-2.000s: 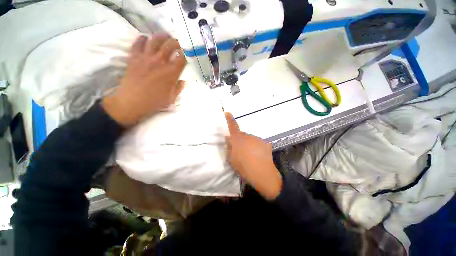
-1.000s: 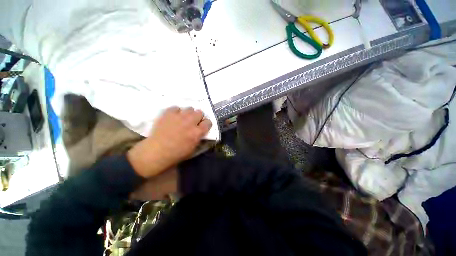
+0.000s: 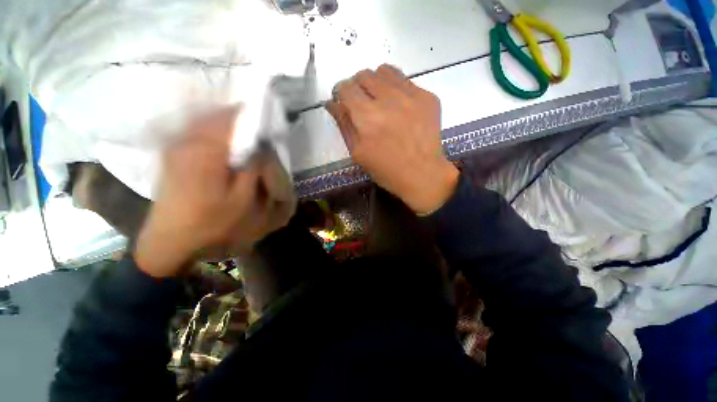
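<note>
A white padded piece (image 3: 149,74) lies on the left part of the white machine table (image 3: 448,110), with tan cloth (image 3: 118,196) showing below it. My left hand (image 3: 216,184), blurred, grips the lower right edge of the white piece, which is folded up there. My right hand (image 3: 385,129) is over the table right of the piece, fingers curled with the tips together. Whether it pinches something thin cannot be told. The metal parts of the machine head (image 3: 307,6) show at the top edge.
Scissors with green and yellow handles (image 3: 528,59) lie right of my right hand. A ruler-marked strip (image 3: 550,118) edges the table. A keypad (image 3: 678,51) is at upper right. White padded pieces (image 3: 629,188) are heaped on the right. A dark phone (image 3: 12,140) lies far left.
My left hand has gripped and lifted the piece's edge, folding it up. My right hand has come up from below, out of sight, to above the table. The view has shifted somewhat.
</note>
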